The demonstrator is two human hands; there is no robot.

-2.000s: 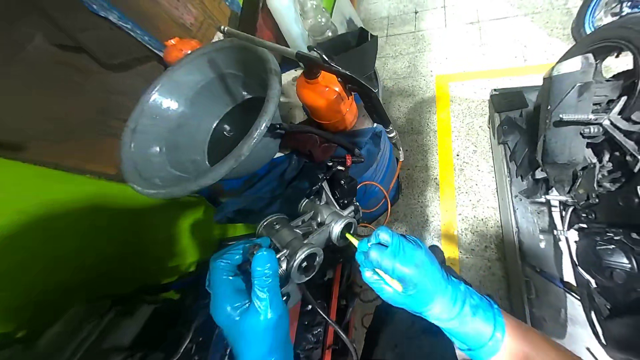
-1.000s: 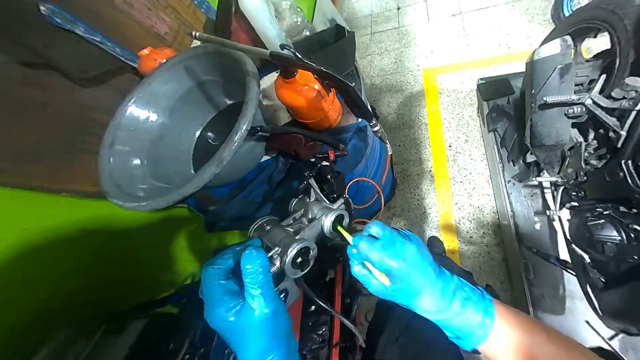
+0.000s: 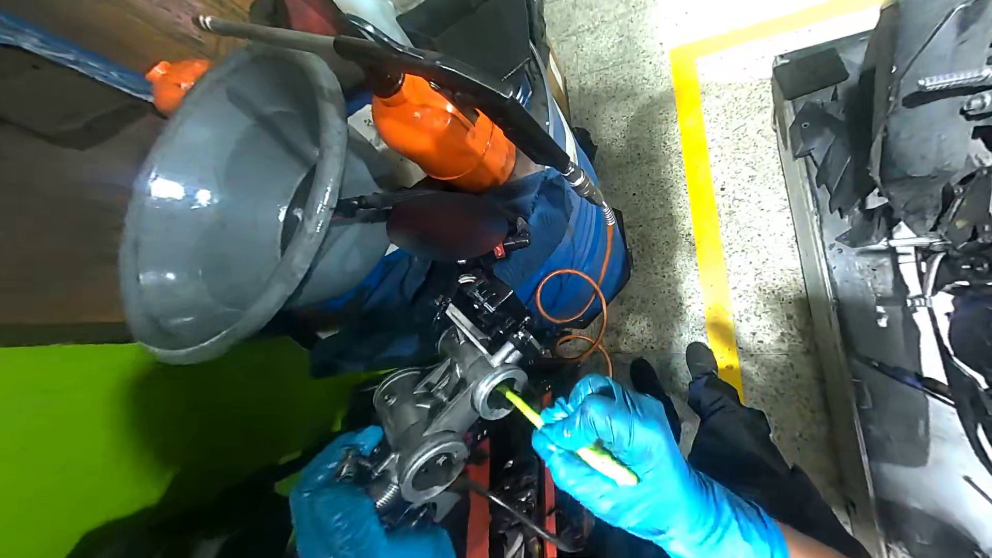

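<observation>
A metal throttle body assembly (image 3: pixel 442 426) with several round bores is held at its lower left by my left hand (image 3: pixel 356 496), in a blue glove. My right hand (image 3: pixel 620 457), also gloved in blue, grips a yellow-green brush handle (image 3: pixel 593 457). The handle's far end reaches into the right bore, so its tip is hidden. A black connector part (image 3: pixel 488 302) is fixed at the upper end of the assembly. Beneath the assembly, a dark hose runs across a red-edged tray (image 3: pixel 479 504) of metal parts.
A large grey funnel-like basin (image 3: pixel 209 209) stands at upper left, beside an orange bottle (image 3: pixel 442 132) and a black-handled spray gun (image 3: pixel 465 77). A thin orange hose (image 3: pixel 601 294) coils over a blue drum. Motorcycle parts (image 3: pixel 930 178) lie on a metal platform at right. Dark-trousered legs (image 3: pixel 744 442) show below.
The view has moved closer to the basin and assembly. My right hand still holds the brush in the bore, and my left hand keeps its hold on the throttle body.
</observation>
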